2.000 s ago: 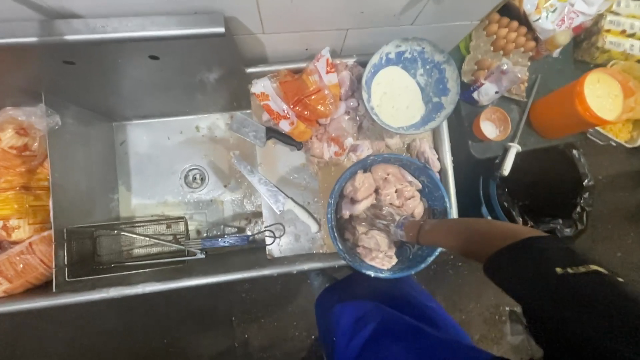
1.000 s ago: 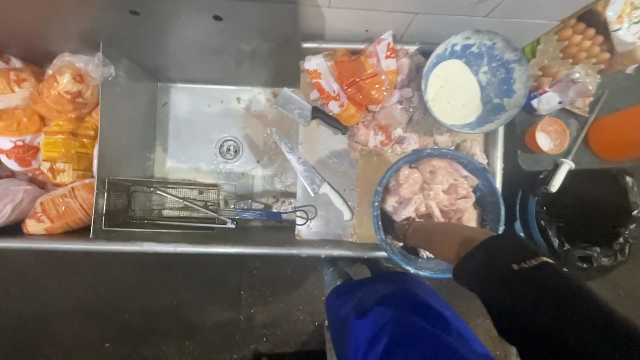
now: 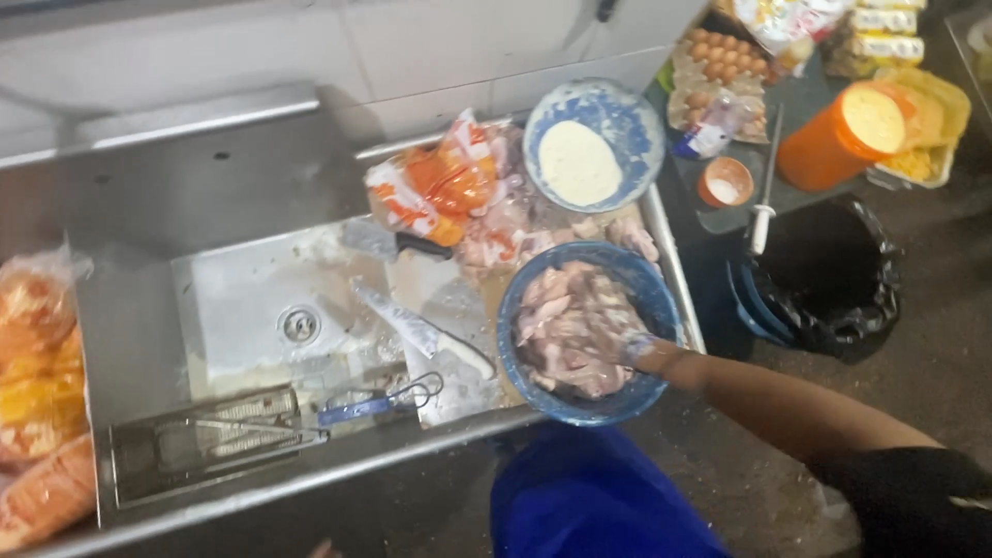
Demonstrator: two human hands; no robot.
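My right hand (image 3: 634, 349) reaches into a blue plastic basin (image 3: 508, 341) of raw chicken pieces (image 3: 577, 329). Its fingers are blurred among the meat, so their grip cannot be made out; something pale covers the hand. Only a small skin-coloured tip, perhaps my left hand (image 3: 322, 550), shows at the bottom edge, touching nothing visible. Behind the basin, a blue bowl (image 3: 643, 147) holds white powder or batter (image 3: 579, 163). More raw chicken (image 3: 504, 236) lies beside it under an orange-and-white plastic bag (image 3: 446, 186). A white-handled knife (image 3: 422, 329) and a black-handled cleaver (image 3: 395, 240) lie left of the basin.
The steel sink (image 3: 256, 287) holds a wire fryer basket (image 3: 209, 442) and blue-handled tongs or similar tool (image 3: 356, 411). Bagged food (image 3: 39, 372) is at far left. Eggs (image 3: 725, 58), an orange container (image 3: 821, 143), a sharpening steel (image 3: 767, 186) and a black-lined bin (image 3: 829, 271) stand right.
My right hand has stayed in the basin, moving from its lower edge to the right side of the meat since a second ago. The view has shifted and tilted.
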